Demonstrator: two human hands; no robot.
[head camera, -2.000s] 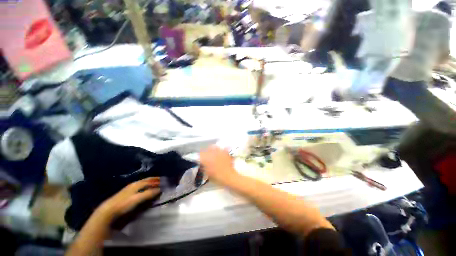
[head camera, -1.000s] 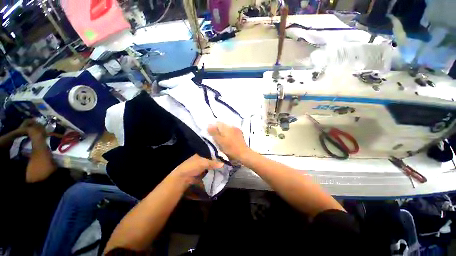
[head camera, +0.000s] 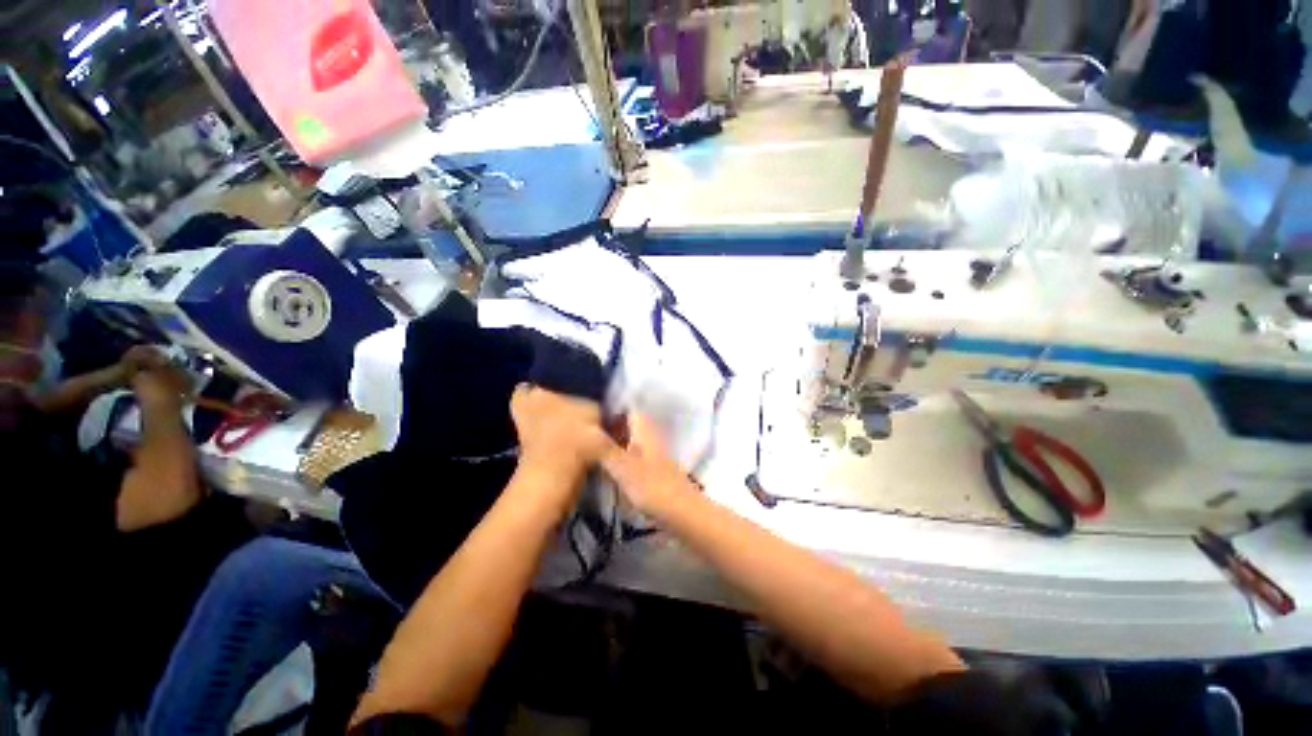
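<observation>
A black and white garment with thin dark lines lies heaped on the white sewing table, left of the needle of the cream sewing machine. Its front part hangs over the table's front edge. My left hand grips the dark cloth near the garment's right side. My right hand is close beside it, with its fingers at the cloth edge. The fingertips of both hands are partly hidden in the folds. The presser foot and needle area has no garment under it.
Scissors with red and black handles rest against the machine bed. Small red-handled snips lie far right. A dark blue neighbouring machine stands left, where another person's hands work. A pink pack hangs upper left.
The view has shifted, so the machine shows lower and further right. My hands have come closer together on the garment. The dark cloth is now gathered up at my left hand.
</observation>
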